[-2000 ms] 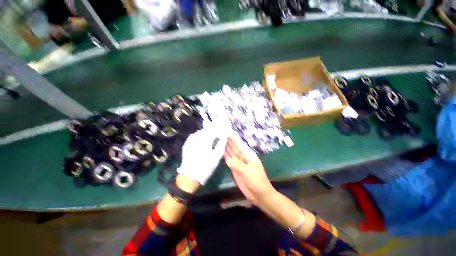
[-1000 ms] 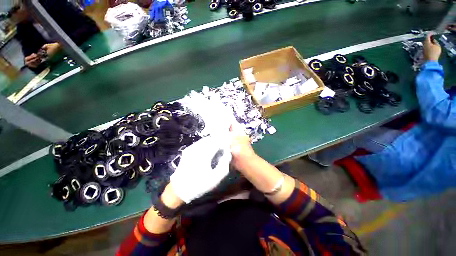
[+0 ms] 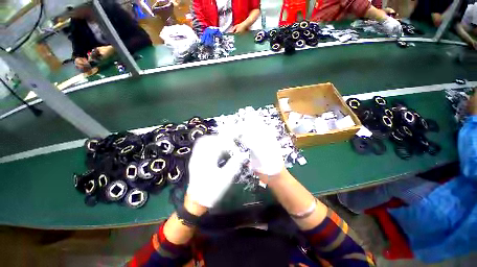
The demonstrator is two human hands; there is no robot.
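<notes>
My left hand point(image 3: 211, 169), in a white glove with a dark patch on it, is in front of me at the middle. My right hand point(image 3: 265, 151) also shows white glove, with bare wrist below. The fingers of both hands meet over the heap of small silver-white parts point(image 3: 293, 156). Glare hides whether they hold anything. The heap of black round housings point(image 3: 133, 151), with gold or silver edged square centres, lies left of my hands. An open cardboard box point(image 3: 320, 138) with white square pieces point(image 3: 314, 123) stands right of the silver heap.
A second heap of black housings point(image 3: 405, 125) lies right of the box. A person in blue point(image 3: 439, 224) sits at right. The green belt point(image 3: 209, 81) and pale rails run beyond. Across it are people, another housing heap point(image 3: 293, 37) and a white bag point(image 3: 179, 39). Grey posts point(image 3: 65, 107) stand at left.
My right hand was bare and is now gloved in white. The hands pressed together and now meet at the fingers. The view has shifted, showing more people across the belt.
</notes>
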